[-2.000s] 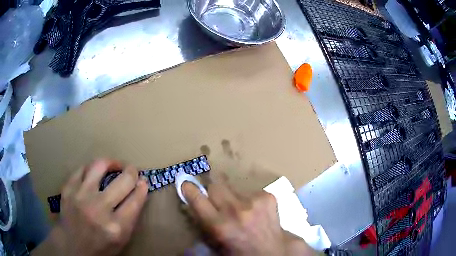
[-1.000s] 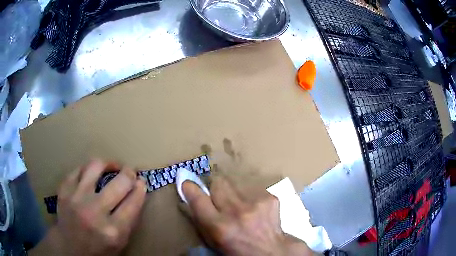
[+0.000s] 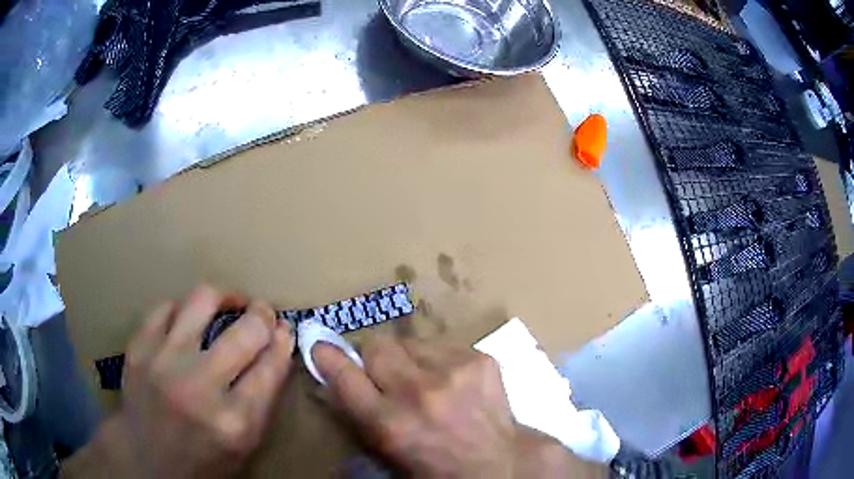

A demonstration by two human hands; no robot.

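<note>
A black watch bracelet [image 3: 360,312] with its watch case [image 3: 223,326] lies on the tan cardboard mat [image 3: 375,187], slanting up to the right. My left hand [image 3: 201,374] grips it around the case, and the fingers hide part of it. A short black end shows left of that hand. My right hand [image 3: 421,398] has a white wiping cloth [image 3: 323,348] over a fingertip, touching the bracelet's lower edge close to my left fingers. The pale links at the right end are uncovered.
A steel bowl [image 3: 473,33] and an orange piece [image 3: 590,141] are beyond the mat. A wire mesh rack [image 3: 730,206] with dark watches is at right. White wipes [image 3: 543,388] lie by my right hand. A dark heap [image 3: 150,56] and plastic bags [image 3: 37,56] are upper left.
The cloth-covered fingertip has moved left along the bracelet, from its middle to near my left hand. The whole view has shifted slightly. My left hand keeps its hold on the watch.
</note>
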